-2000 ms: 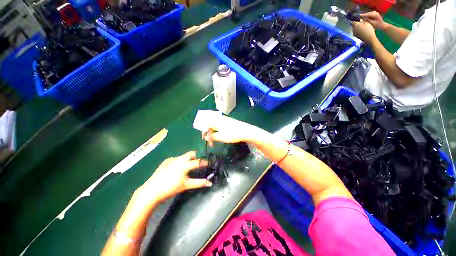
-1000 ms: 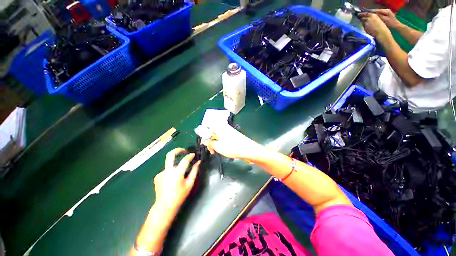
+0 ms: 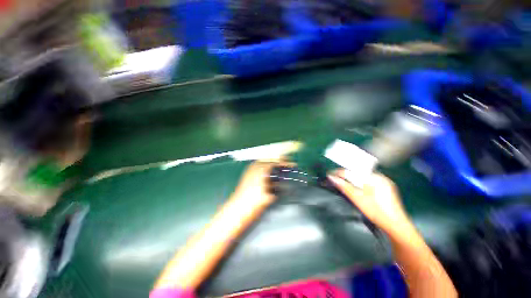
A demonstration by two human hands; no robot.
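The picture is strongly blurred. A black power adapter [image 3: 293,177] lies between my hands over the green bench [image 3: 233,131]. My left hand [image 3: 259,181] has its fingers closed around the adapter's left end. My right hand [image 3: 368,189] is to its right, fingertips towards dark cord; whether it holds anything is too blurred to tell. A white square cloth or pad [image 3: 350,158] lies just beyond my right hand. The whitish bottle [image 3: 403,137] stands blurred to the right of the pad.
A blue basket of black items [image 3: 445,142] is at the right, with more blue baskets [image 3: 265,53] along the back. A person [image 3: 43,125] is at the left edge. A flat dark object with a pale edge [image 3: 70,237], perhaps a smartphone, lies at lower left. Whitish tape [image 3: 233,156] runs along the bench.
The view has swung left, so baskets and bottle appear further right and a person shows at left. My hands are further apart, and my left hand now grips the adapter.
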